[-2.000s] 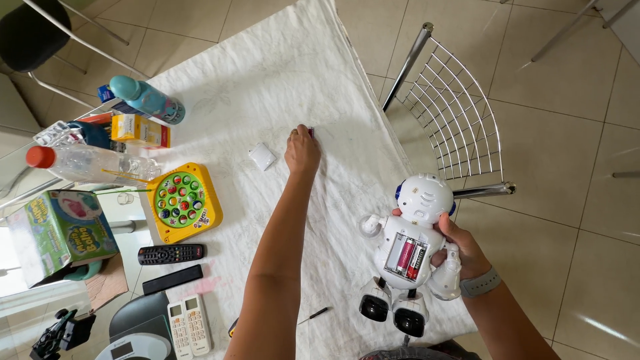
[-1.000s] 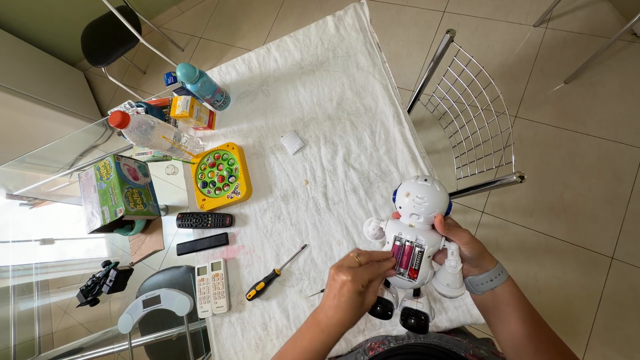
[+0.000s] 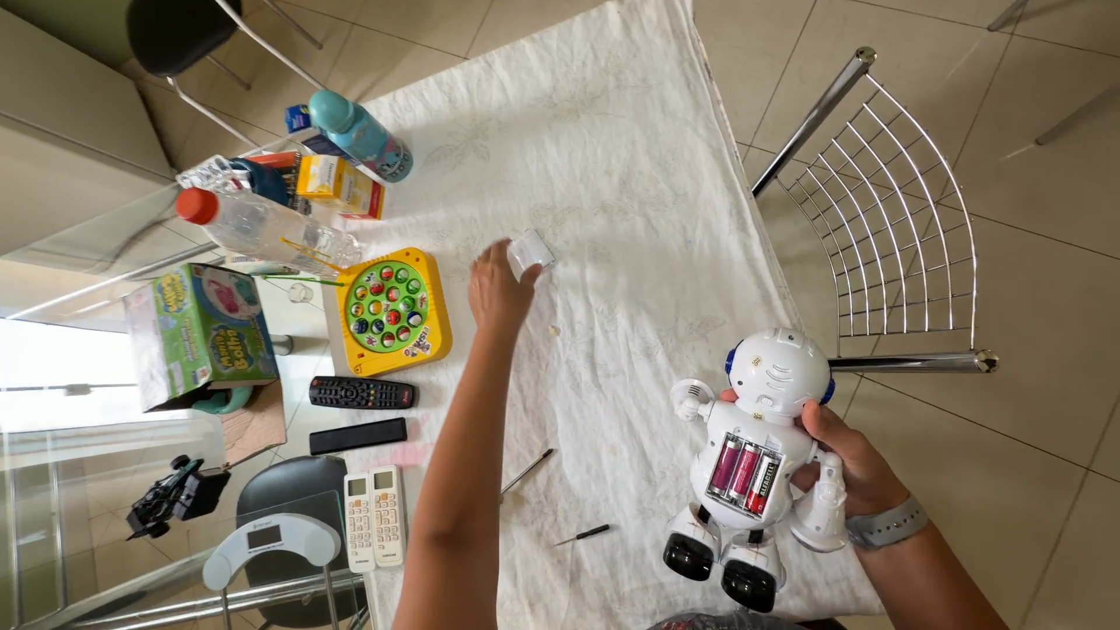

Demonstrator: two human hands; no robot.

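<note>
My right hand (image 3: pixel 844 455) grips a white toy robot (image 3: pixel 759 437) at its upper body, back side up. Its battery compartment holds red and purple batteries (image 3: pixel 744 472) side by side, uncovered. My left hand (image 3: pixel 503 284) reaches to a small white plastic cover (image 3: pixel 530 252) on the cloth, thumb and fingers apart around its near edge; a firm hold cannot be made out. A screwdriver's shaft (image 3: pixel 528 471) shows beside my left forearm, which hides its handle. A smaller screwdriver with a black handle (image 3: pixel 593 531) lies between that forearm and the toy.
Along the table's left side are a yellow toy fishing game (image 3: pixel 436 328), a black remote control (image 3: pixel 363 393), two white remote controls (image 3: pixel 387 516), a clear bottle with a red cap (image 3: pixel 262 229), a blue bottle (image 3: pixel 363 136) and small boxes (image 3: pixel 337 184). A metal-backed chair (image 3: pixel 884 236) stands at the right.
My left hand has moved from the battery compartment to the white cover. Two seconds ago, the compartment showed fewer batteries. My right hand still holds the toy robot.
</note>
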